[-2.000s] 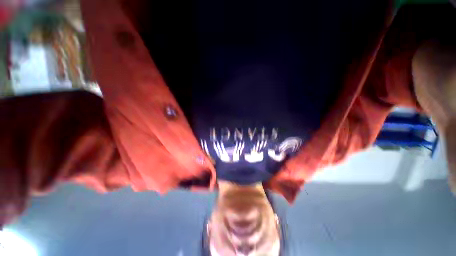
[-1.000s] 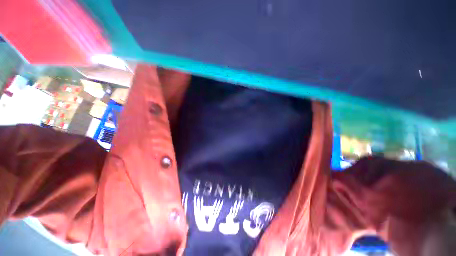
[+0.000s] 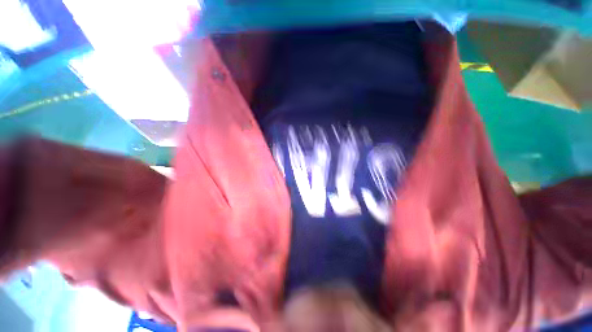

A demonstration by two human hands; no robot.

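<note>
The view is turned back onto the wearer's own body and is blurred. A rust-red jacket (image 3: 227,194) hangs open over a dark shirt with white lettering (image 3: 331,172). The two sleeves run out to the left and right sides of the picture. My left hand and my right hand are both outside the picture, so what they hold cannot be seen. The blue-green bench edge (image 3: 324,9) crosses the top, nearest to the shirt. No work piece can be made out.
An open brown carton (image 3: 545,81) with a raised flap is at the upper right. Yellow-black tape (image 3: 477,67) marks the green floor beside it. An overexposed white shape, unclear what, is at the upper left.
The view has swung. The dark surface and red sheet at the top are gone, the bench edge is now a band along the top, and the carton has come into view.
</note>
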